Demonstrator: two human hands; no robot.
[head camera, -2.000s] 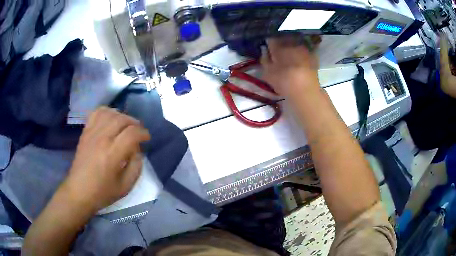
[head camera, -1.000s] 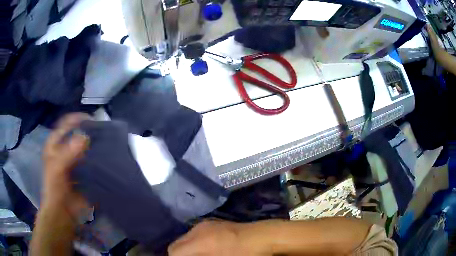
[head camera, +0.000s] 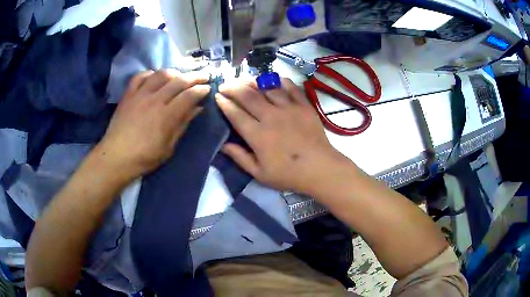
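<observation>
A long dark navy cloth piece (head camera: 174, 191) runs from the lit needle area (head camera: 216, 75) down towards my lap. My left hand (head camera: 154, 119) lies flat on its left side, with fingertips near the presser foot. My right hand (head camera: 279, 130) lies on its right side, fingers spread towards the needle, partly behind a blue tension knob (head camera: 268, 80). Both hands press the cloth down. A pale grey-blue cloth with a dark strip (head camera: 261, 219) lies under and right of the navy piece. The needle tip is lost in glare.
Red-handled scissors (head camera: 343, 96) lie right of the needle, close to my right hand. The white machine head (head camera: 194, 23) is above. Dark and grey cloth (head camera: 64, 87) is heaped at left. A ruler strip (head camera: 401, 173) follows the front edge. Narrow dark strips (head camera: 458, 116) hang at right.
Both hands have come up to the needle area with the navy piece, which was held lower left. My right hand has left the lap side. The view has shifted left.
</observation>
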